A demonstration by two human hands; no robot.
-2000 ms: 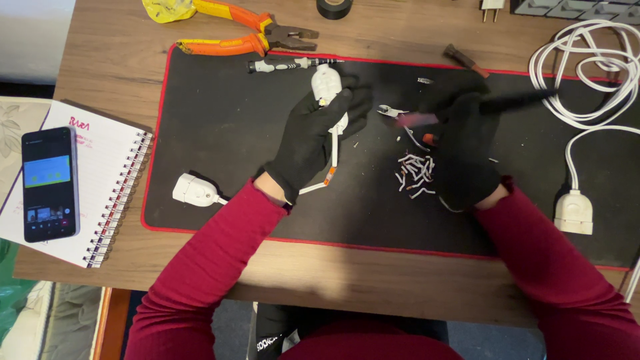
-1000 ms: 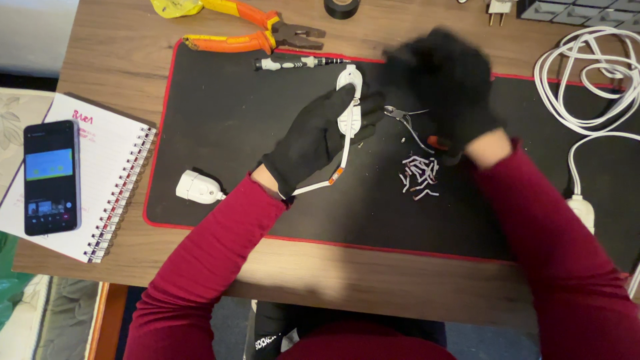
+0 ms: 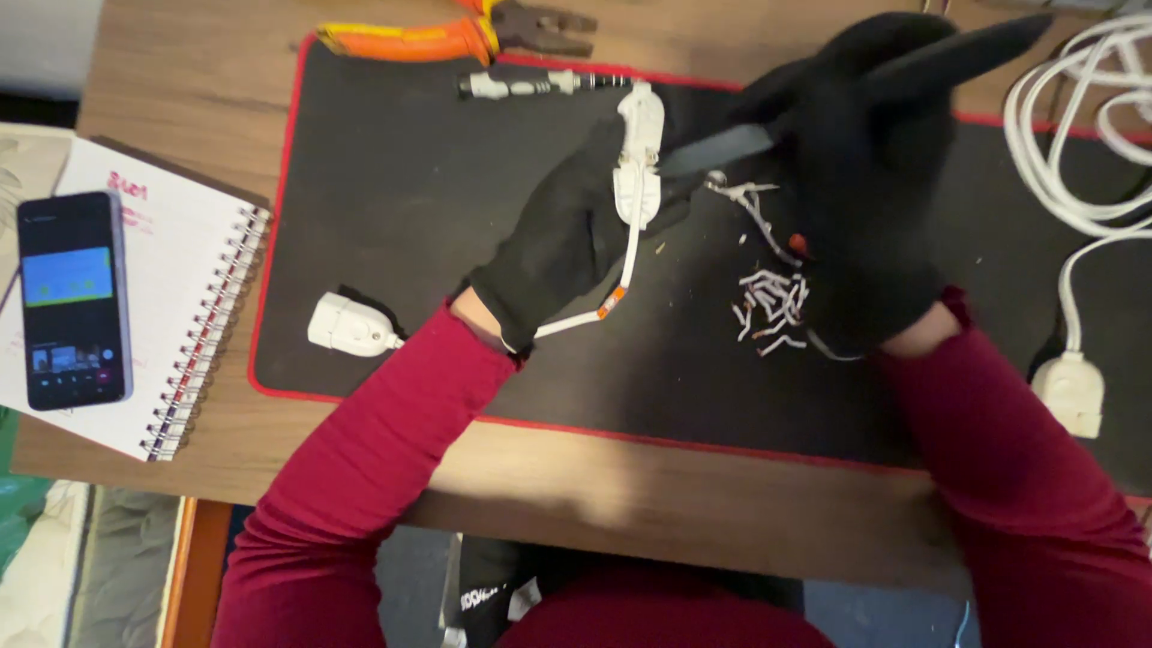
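A white plastic electrical fitting (image 3: 639, 153), its housing open, lies in my left hand (image 3: 576, 207), which is in a black glove. A white cable (image 3: 634, 247) with an orange-marked connector on it runs from the housing's lower end down to my left wrist. My right hand (image 3: 855, 171), gloved too, is closed around a long dark tool (image 3: 720, 149), blurred, whose grey end points at the middle of the housing. Beneath that tool are small metal cutters (image 3: 745, 193), partly hidden. Below them lies a pile of short wire offcuts (image 3: 774, 304).
A white socket (image 3: 349, 326) lies at the mat's left, another (image 3: 1069, 392) at the right, below coiled white cable (image 3: 1035, 135). Near the mat's (image 3: 432, 225) top edge are a precision screwdriver (image 3: 531, 84) and orange-handled pliers (image 3: 468, 38). A phone (image 3: 74, 301) rests on a spiral notebook (image 3: 180, 234).
My right hand has come down from above the mat toward the fitting, and the tool's grey end is now at the housing. My left hand still holds the fitting.
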